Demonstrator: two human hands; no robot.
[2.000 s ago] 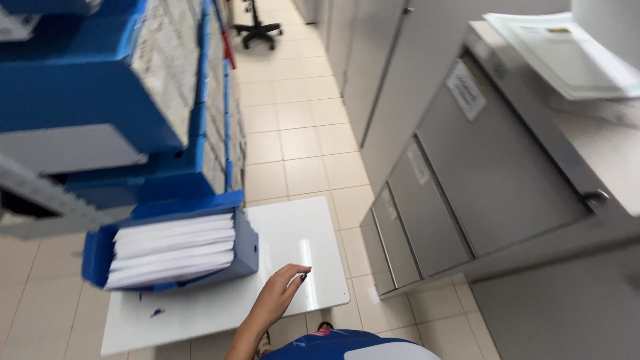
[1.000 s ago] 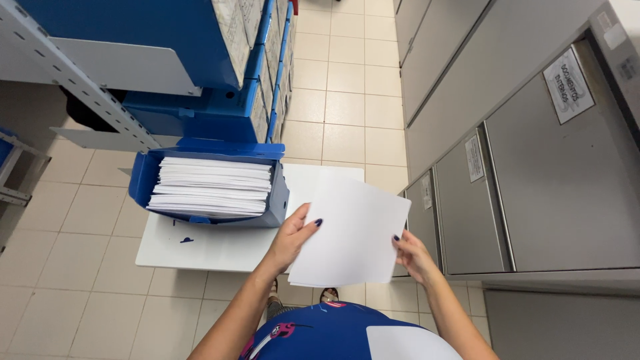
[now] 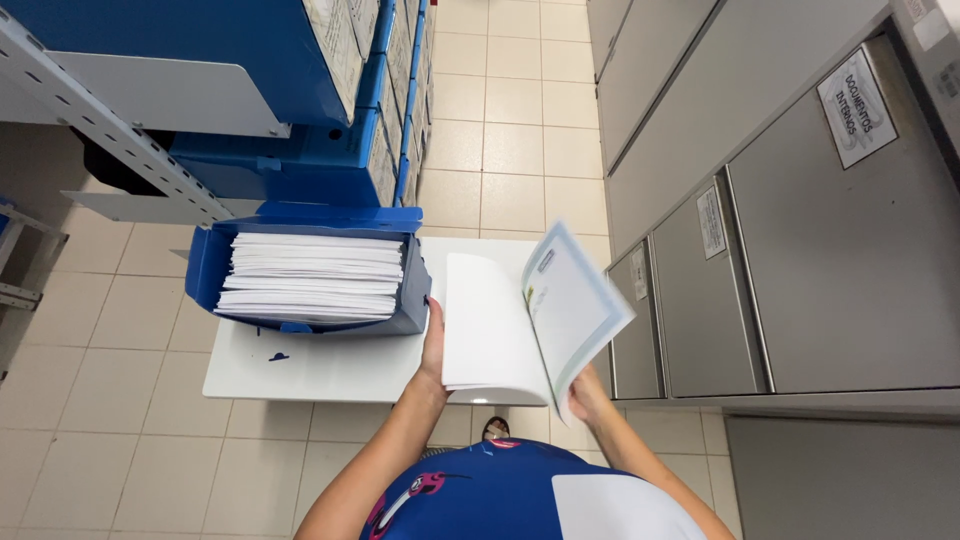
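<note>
Between my hands is a thin booklet of white sheets [image 3: 491, 322], spread apart, with a blue-bordered page [image 3: 574, 300] raised on its right side. My left hand [image 3: 433, 345] grips the booklet's left edge, its fingers mostly hidden behind the paper. At the lower right corner, my right hand [image 3: 583, 394] holds the bordered page; its fingertips are hidden. Left of the booklet, a blue plastic file box [image 3: 415, 292] stands with its top open, packed with white papers [image 3: 315, 274]. It rests on a small white table [image 3: 315, 375].
Large blue file boxes [image 3: 277, 161] fill a metal shelf behind the open box, with a perforated grey upright [image 3: 112, 112] beside it. Grey metal filing drawers [image 3: 705, 300] with labels line the right side. A small dark blue piece [image 3: 279, 357] lies on the table. A tiled floor [image 3: 514, 142] runs ahead.
The white sheets, held flat together one second ago, are now spread apart, showing the blue-bordered page. Two seconds ago only one hand was in view and no booklet was held in it.
</note>
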